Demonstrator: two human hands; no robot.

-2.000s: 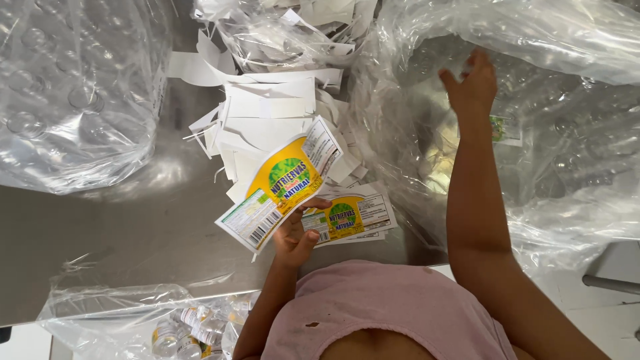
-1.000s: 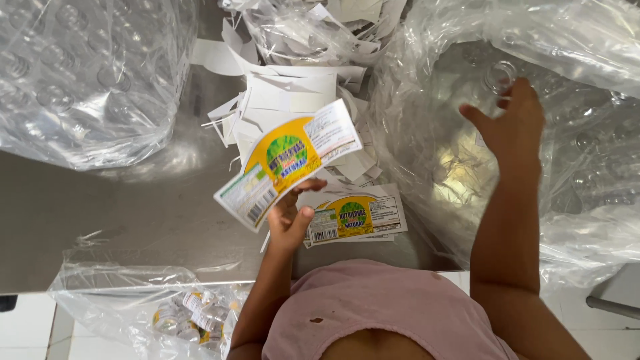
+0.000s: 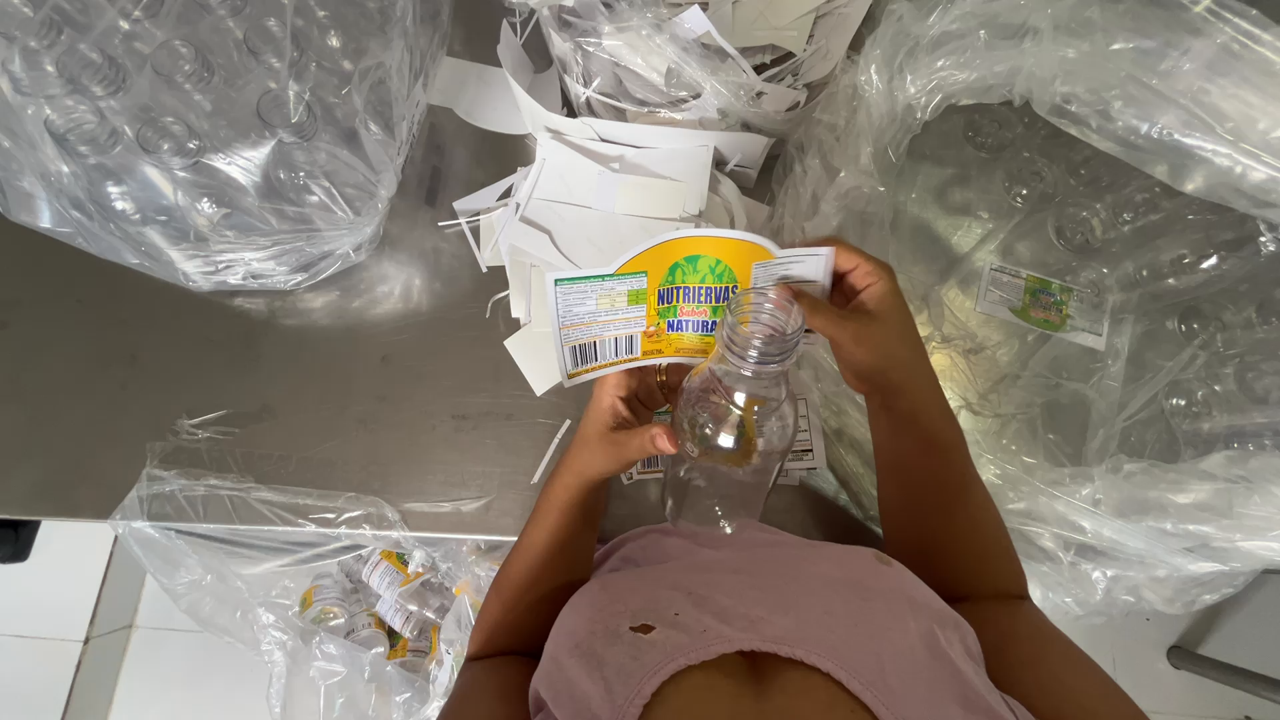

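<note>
A clear plastic bottle [image 3: 735, 430], uncapped, stands between my hands close to my chest, its threaded neck in front of a yellow, green and white printed label [image 3: 640, 310]. My left hand [image 3: 635, 425] is at the label's lower edge and the bottle's side; its fingers are partly hidden behind them. The label's right end is pinched between the thumb and fingers of my right hand [image 3: 860, 310], beside the bottle neck. More printed labels [image 3: 808, 440] lie on the metal table under the bottle. White backing-paper scraps [image 3: 610, 190] are heaped beyond the label.
A plastic bag of clear bottles [image 3: 180, 140] sits at the upper left. To the right, an open bag [image 3: 1130, 250] holds more bottles and a loose label [image 3: 1042, 305]. Below the edge of the steel table [image 3: 300, 380], another bag [image 3: 240, 560] contains labelled bottles.
My right hand has come from the open bag on the right to the label's right end. The clear bottle is now between my hands.
</note>
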